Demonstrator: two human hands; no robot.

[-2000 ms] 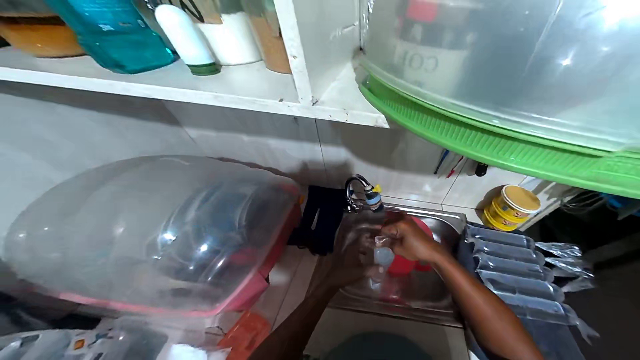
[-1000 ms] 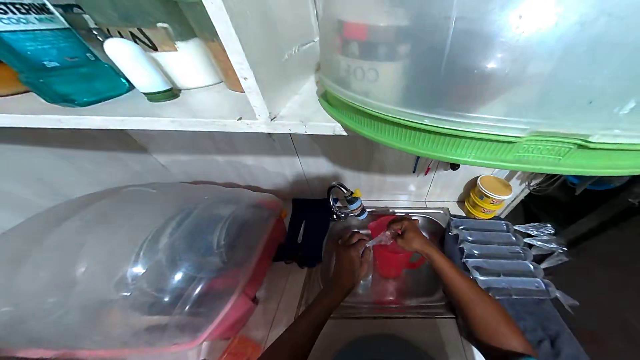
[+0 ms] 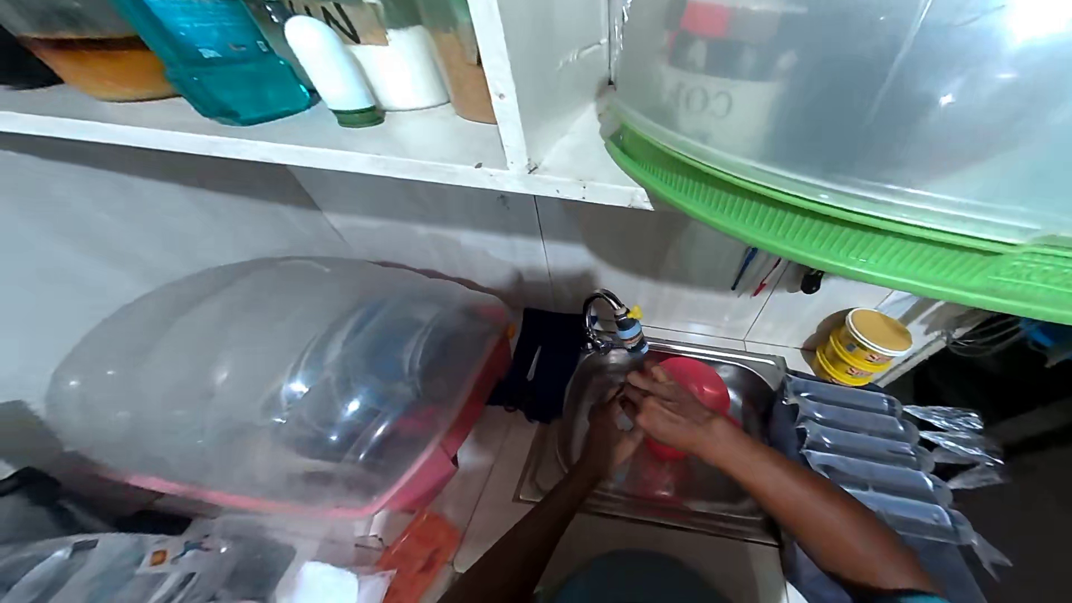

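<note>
Both my hands meet over the left part of a steel sink (image 3: 737,519). My left hand (image 3: 610,435) and my right hand (image 3: 670,410) close around a small piece of clear plastic bag (image 3: 624,421), mostly hidden by the fingers. Below and beside my right hand, a red plastic vessel (image 3: 699,381) stands in the sink, partly covered by that hand. The faucet (image 3: 615,322) rises just behind my hands. Several filled clear plastic tubes (image 3: 863,440) lie side by side on a dark cloth right of the sink, their loose ends pointing right.
A clear dome cover with a pink base (image 3: 276,394) stands left of the sink, near a dark cloth (image 3: 540,360). Yellow tubs (image 3: 863,347) sit behind the tubes. A green-rimmed container (image 3: 837,234) overhangs at upper right; a white shelf (image 3: 402,163) holds bottles and jars.
My hands have come together around the plastic, which hung visibly between them a second ago. The view has shifted somewhat.
</note>
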